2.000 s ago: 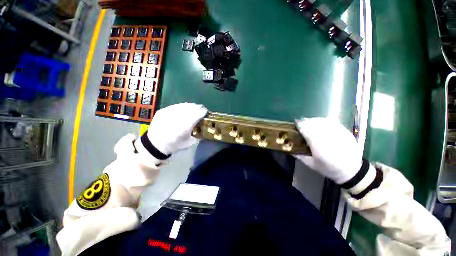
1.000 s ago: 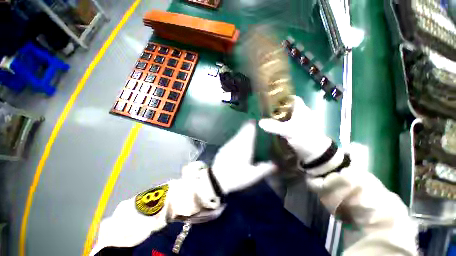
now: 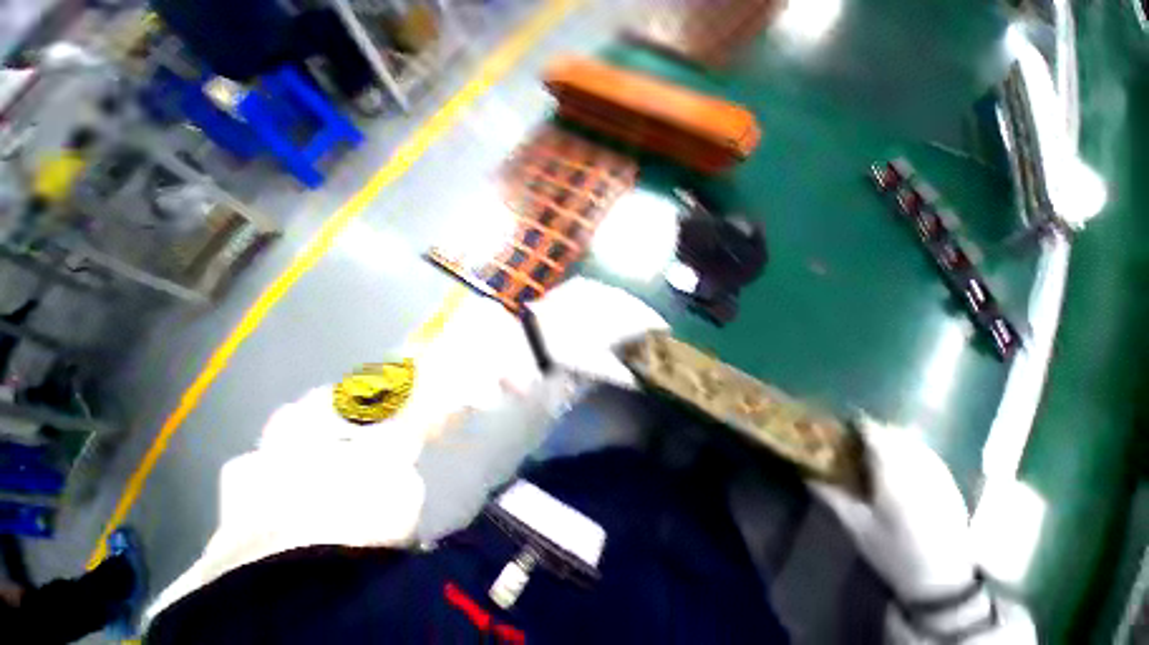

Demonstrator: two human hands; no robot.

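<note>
A brass-gold fixture bar (image 3: 743, 401) is held slanting in front of my body, blurred, with its right end lower in the picture. My left hand (image 3: 592, 330), in a white glove, grips its left end. My right hand (image 3: 914, 498), also in a white glove, grips its right end. A dark pile of small black parts (image 3: 721, 258) lies on the green bench (image 3: 832, 208) beyond the bar. The orange-brown grid tray (image 3: 567, 202) with dark parts lies left of the pile, partly behind my left hand.
A thick orange-brown stack (image 3: 649, 114) stands behind the grid tray. A row of black blocks (image 3: 945, 256) lies at the right near the pale metal edge (image 3: 1033, 365). Long metal bars (image 3: 1023, 145) lie beyond it. A blue stool (image 3: 296, 126) and yellow floor line are at the left.
A second ago my right hand alone held the bar upright in view over the bench, with my left hand apart. The bar is now lower, and both hands hold its ends. The view has turned.
</note>
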